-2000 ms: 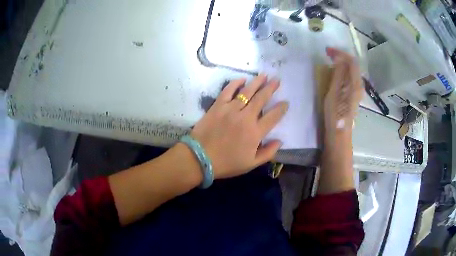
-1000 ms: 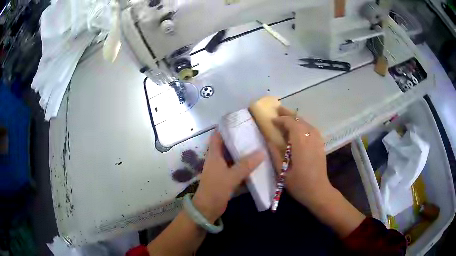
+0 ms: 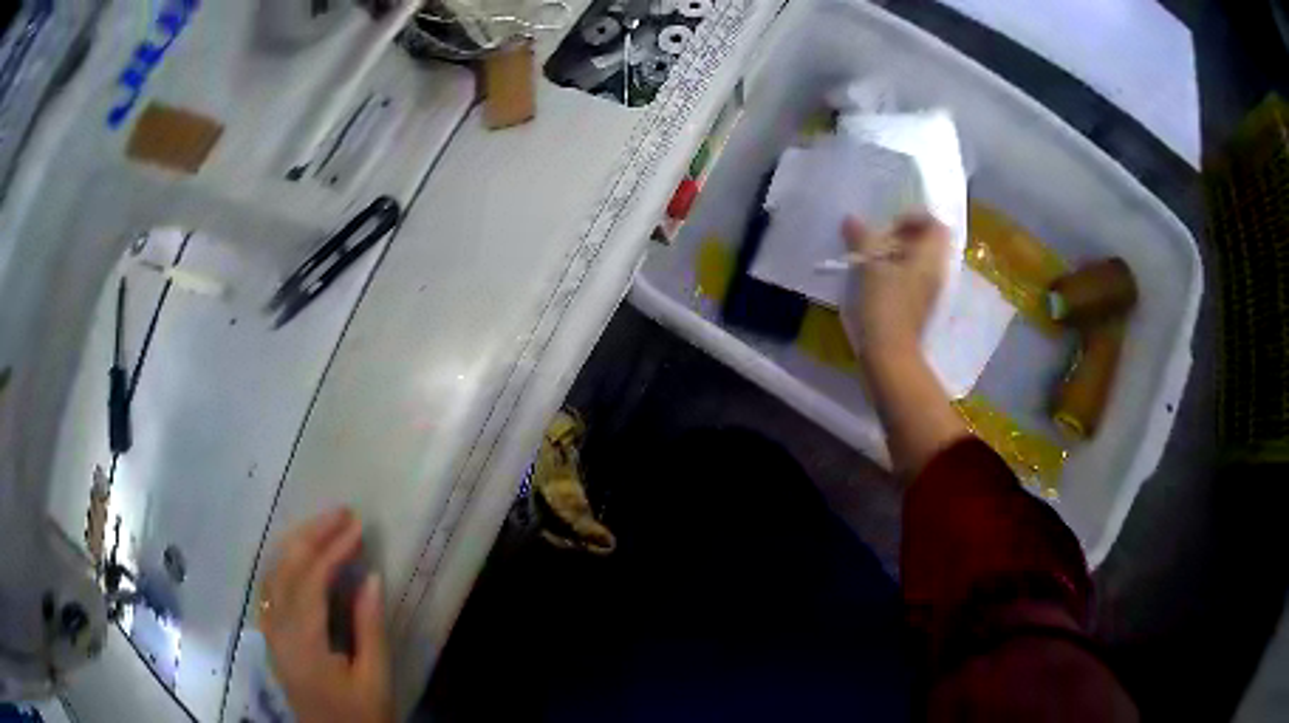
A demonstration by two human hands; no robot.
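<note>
My right hand is over the tub, blurred, its fingertips closed on a thin pale stick that looks like the pencil. Under and beside it lie white sheets or cloth; blur hides whether the notebook is among them. A dark flat object lies partly under the white. My left hand is above the machine table's front edge at the bottom left, thumb apart from the curled fingers. A dark patch shows between them, apparently a table stain. Its wrist is cut off by the picture edge.
The whitish tub beside the table also holds brown thread cones and yellow wrapping. Black snips lie on the machine table. A tray of bobbins is at the top. A yellow crate stands at the far right.
The view has turned right to the tub. My right hand has moved from the notebook and tan cover to over the tub. My left hand has let go of the notebook.
</note>
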